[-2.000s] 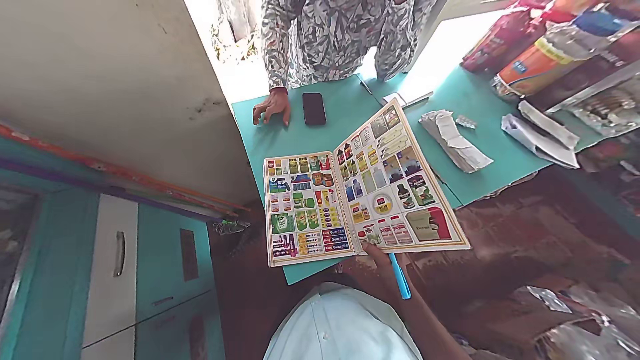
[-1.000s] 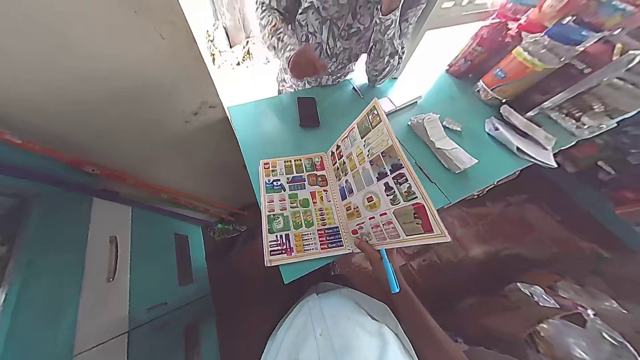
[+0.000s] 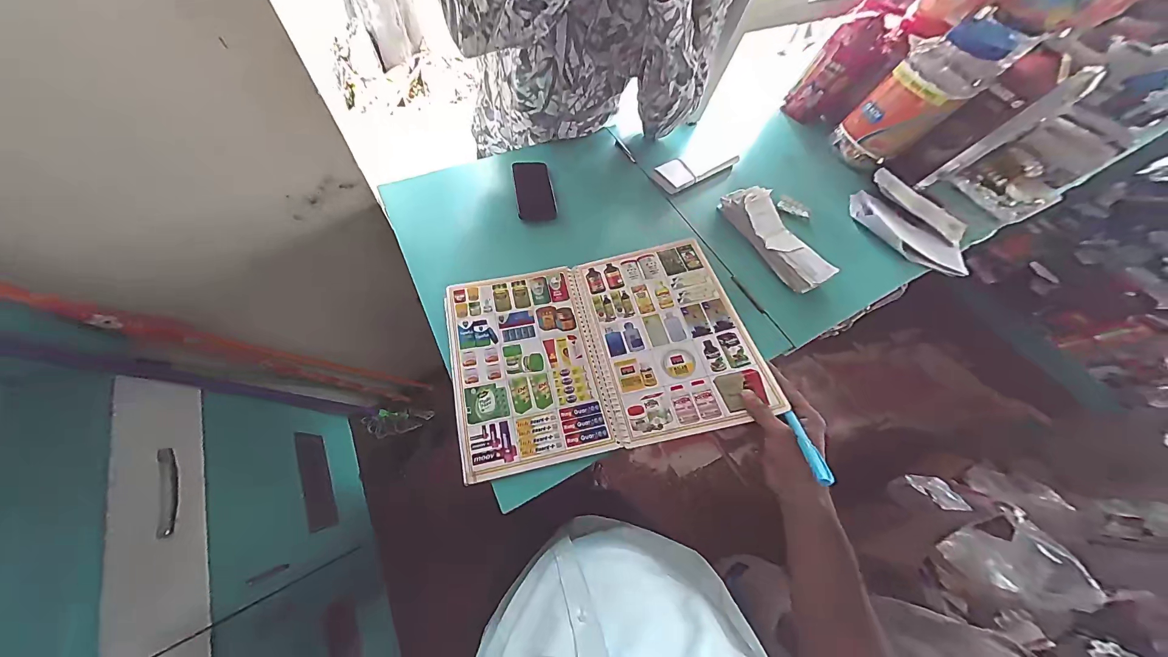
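Note:
A spiral-bound product catalogue [image 3: 598,356] lies open at the near end of the turquoise counter [image 3: 474,205], its pages full of small product pictures. My right hand [image 3: 787,429] grips its lower right corner, thumb on the page. A light-blue pen [image 3: 808,449] sticks out from under that hand, pointing toward me. My left hand is out of view. Beyond the catalogue a black smartphone [image 3: 534,191] lies on the counter.
Across the counter stands a person in patterned clothing [image 3: 584,73]. Folded papers [image 3: 776,239], a white notepad [image 3: 693,172] and another pen [image 3: 625,148] lie on top. Packaged goods [image 3: 899,105] stand at the far right. Turquoise cabinets [image 3: 274,465] are at left, plastic bags [image 3: 1022,557] at lower right.
The catalogue's right side, tilted up before, now lies flatter. My right hand has moved from near the spine to the lower right corner. The other person's hand has left the view.

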